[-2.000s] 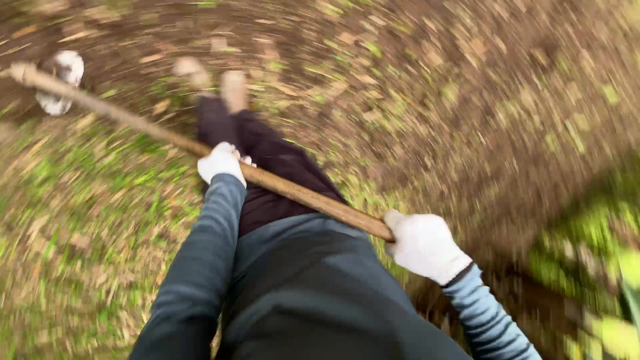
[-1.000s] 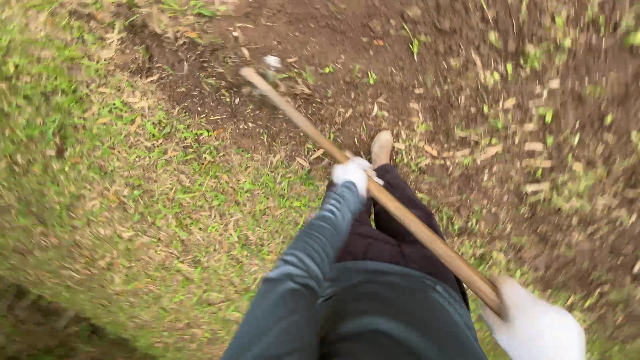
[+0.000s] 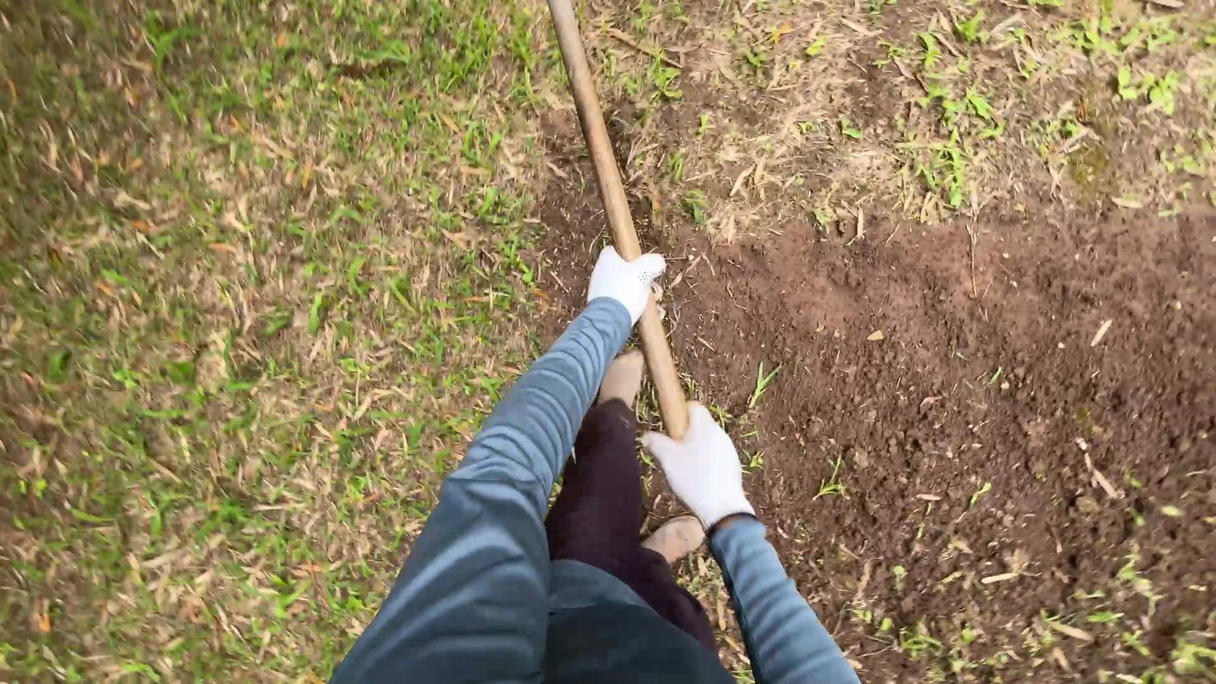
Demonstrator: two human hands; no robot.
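A long wooden tool handle runs from the top edge of the head view down to the middle; the far end of the tool is out of frame. My left hand, in a white glove, grips the handle partway along it. Lower down, my right hand, gloved in white too, is closed around the handle's near end. Both sleeves are blue-grey.
Short grass with dry leaves covers the left side. Bare brown soil lies to the right, with small weeds beyond it. My shoes stand near the border between grass and soil.
The view has shifted a lot. The handle, slanting up to the left before, now stands steeper, and its far end has left the frame. Both hands have stayed on it.
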